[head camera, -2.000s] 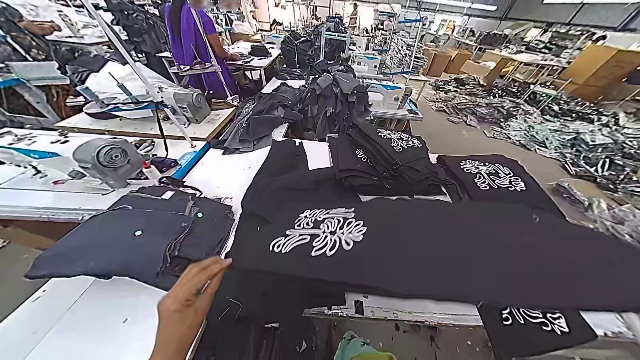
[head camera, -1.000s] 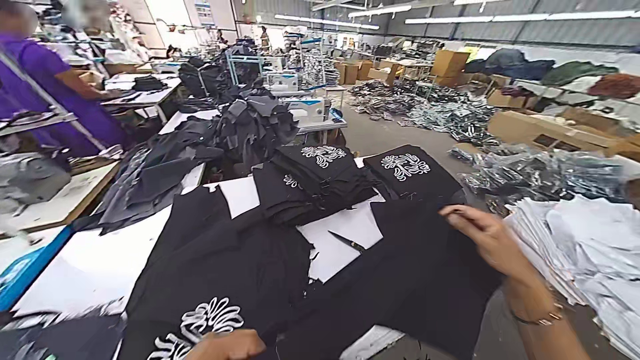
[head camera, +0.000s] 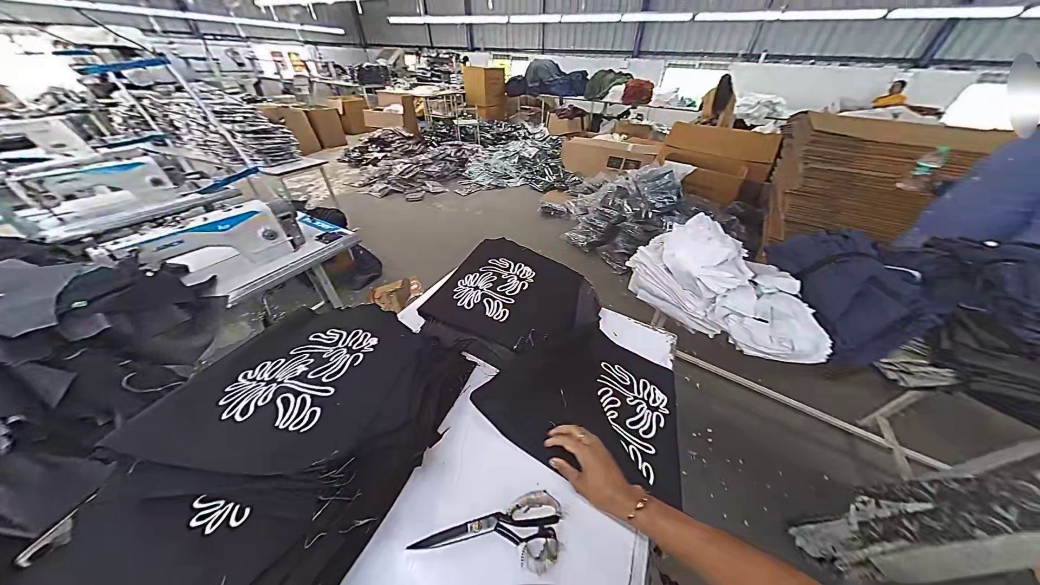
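Note:
My right hand (head camera: 593, 467), with a ring and a bracelet, rests on a black fabric piece (head camera: 520, 398) with a white looped motif, at the right side of the white table (head camera: 443, 487); its fingers are slightly curled, and whether they grip the cloth is unclear. Below and left of the hand lie fabric shears (head camera: 496, 528) with wrapped handles. Another black embroidered piece (head camera: 561, 284) lies at the table's far end. A stack of black embroidered pieces (head camera: 284, 390) covers the left side, loose threads along its edge. My left hand is out of view.
Sewing machines (head camera: 203, 236) stand at the left behind dark fabric scraps (head camera: 97, 341). Beyond the table's right edge are a white cloth pile (head camera: 715, 284), dark blue cloth (head camera: 853, 292) and stacked flat cardboard (head camera: 861, 171). A metal rail (head camera: 812, 414) runs low at the right. People are in the background.
The view has swung right. My left hand, at the bottom edge a second ago, has gone out of view. My right hand, raised at a black piece then, is now down on the fabric at the table.

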